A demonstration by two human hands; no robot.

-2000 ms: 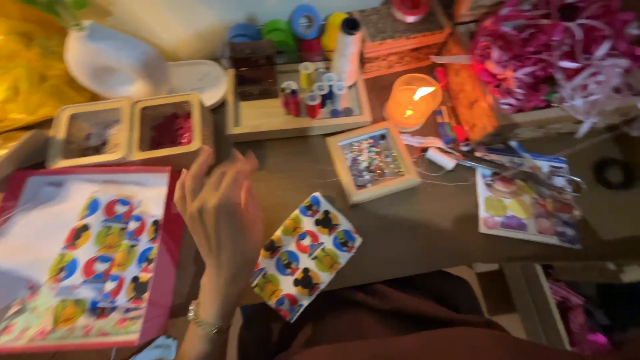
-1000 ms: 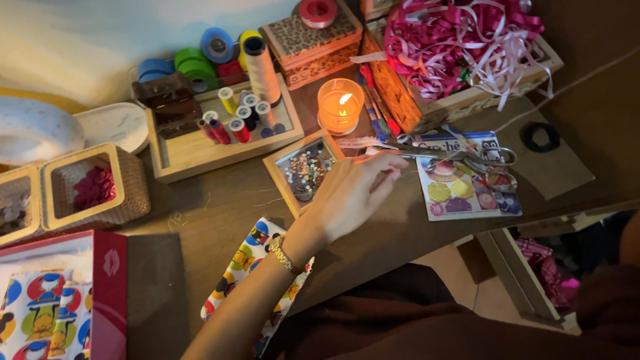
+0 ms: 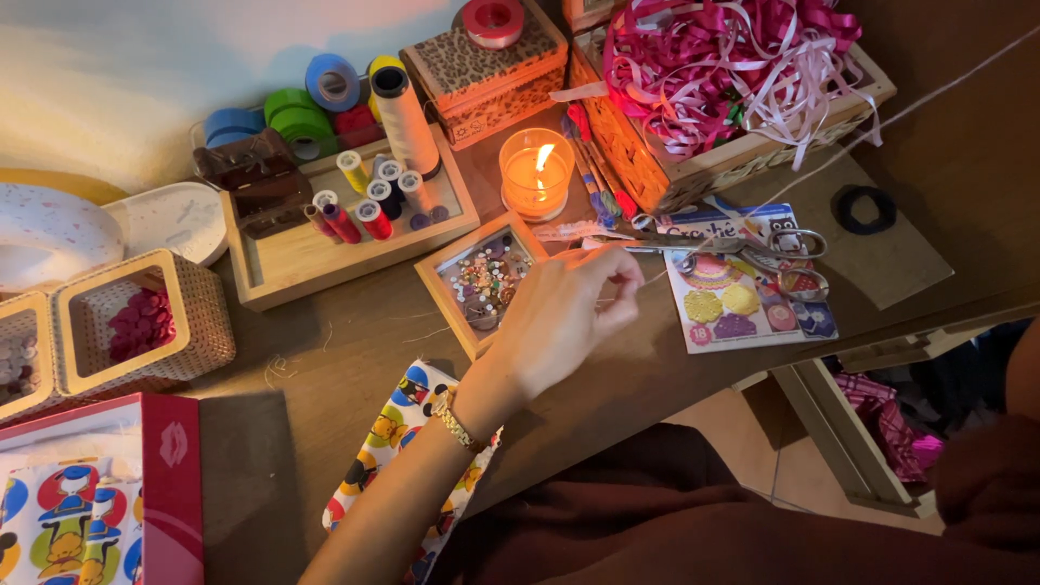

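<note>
My left hand [image 3: 573, 317], with a gold watch [image 3: 455, 418] on the wrist, reaches over the right edge of a wooden-framed box of beads and buttons [image 3: 463, 321]. Its curled fingers are closed on a light thread [image 3: 845, 150], which stretches up to the right and out of view. Just past the fingertips, metal scissors [image 3: 751, 248] lie over a crochet booklet [image 3: 739, 313]. Under my left forearm lies a folded cartoon-print fabric piece [image 3: 390, 426], partly hidden. My right hand is out of view.
A lit candle in a glass [image 3: 536, 175] burns close behind my left hand. Around it stand a wooden tray [image 3: 357, 264] with thread spools, a leopard-print box [image 3: 487, 73] and a basket [image 3: 780, 146] of pink ribbons. An open drawer [image 3: 853, 455] is at the lower right.
My left hand has moved right from beside the fabric to the bead box and scissors. The stretched thread at the upper right shows more plainly now. The view has shifted right.
</note>
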